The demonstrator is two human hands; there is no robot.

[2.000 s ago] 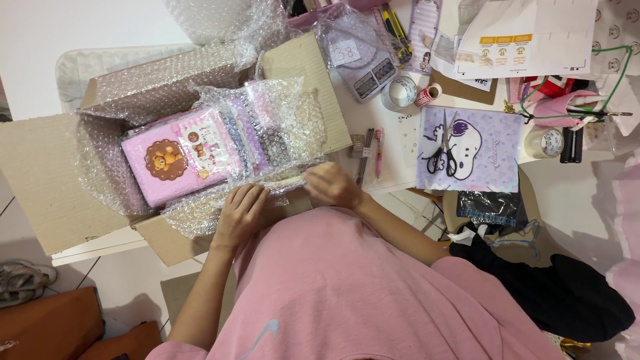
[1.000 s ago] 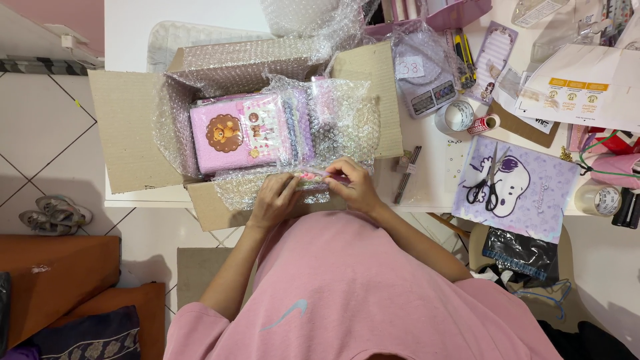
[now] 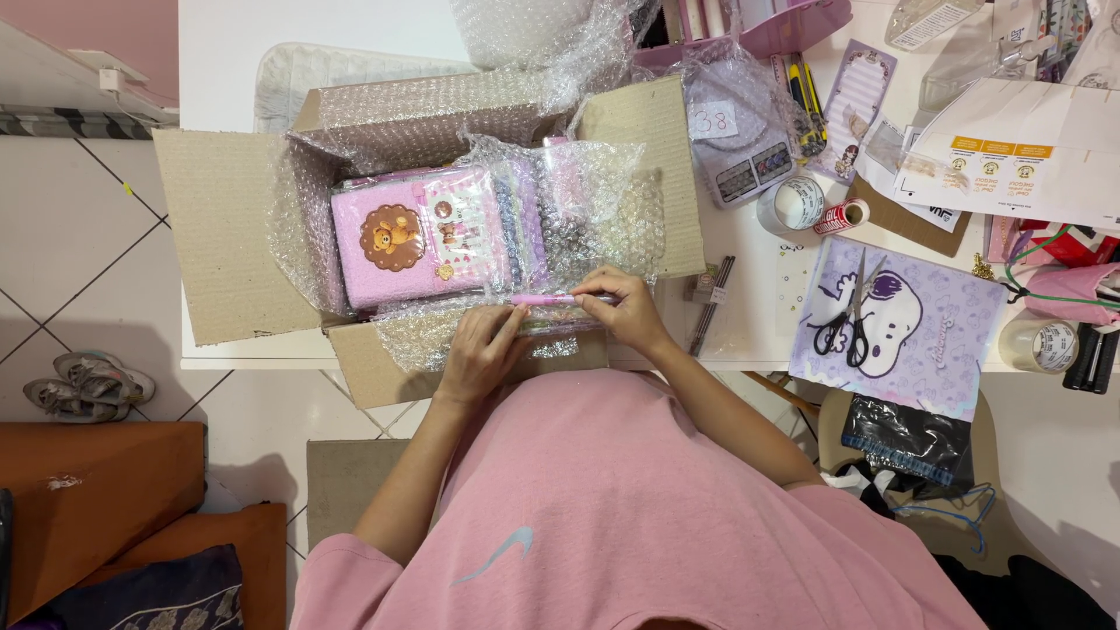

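An open cardboard box (image 3: 219,236), lined with bubble wrap (image 3: 297,219), stands on the white table. In it lies a pink plush-like notebook (image 3: 376,276) with a bear on its cover, beside other wrapped items. My right hand (image 3: 623,306) pinches a slim pink pen-like item (image 3: 544,299) at the box's near side. Its left end is close to the fingertips of my left hand (image 3: 484,346), which rests on bubble wrap at the near flap (image 3: 560,357); whether those fingers grip the wrap cannot be told.
Right of the box lie a clear pencil packet (image 3: 713,306), tape rolls (image 3: 792,206), yellow cutters (image 3: 809,101) and black scissors (image 3: 847,324) on a purple Snoopy sheet (image 3: 945,306). A pink organizer (image 3: 787,31) stands behind. Shoes (image 3: 87,385) are on the floor at left.
The view has shifted left since two seconds ago. The pink pen-like item now shows plainly between my hands, along the near side of the box.
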